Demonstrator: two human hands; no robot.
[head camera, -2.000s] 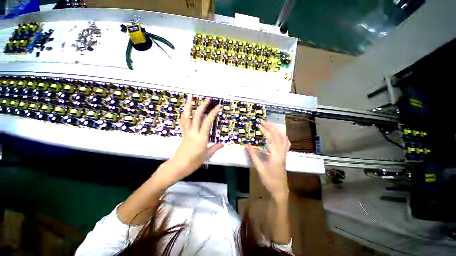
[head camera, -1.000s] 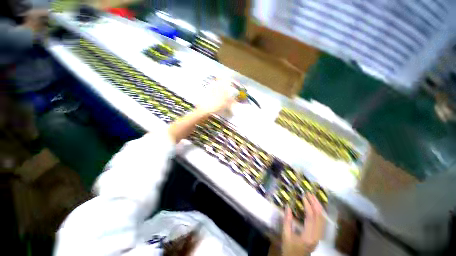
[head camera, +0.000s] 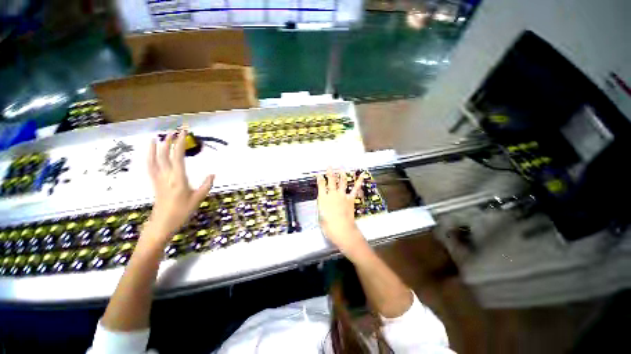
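My right hand (head camera: 337, 204) lies with fingers spread on a circuit panel (head camera: 370, 196) at the right end of the rails, covering its left part. A gap separates this panel from the long row of panels (head camera: 235, 218). My left hand (head camera: 173, 183) is raised over the row and shelf, fingers apart, holding nothing. Its fingertips are beside the yellow-labelled round item (head camera: 191, 144), partly hiding it. The side cutters (head camera: 213, 140) show beside that item, their other handle hidden.
A yellow component strip (head camera: 297, 130) lies on the upper shelf. Small loose components (head camera: 117, 157) and black parts (head camera: 55, 173) lie at left. A cardboard box (head camera: 180, 93) stands behind. Conveyor rails (head camera: 450, 150) run right to dark machinery (head camera: 546, 138).
The view has swung back to the right. The end panel now sits farther from the row than two seconds ago. My right hand is now on top of it; my left hand is up near the cutters.
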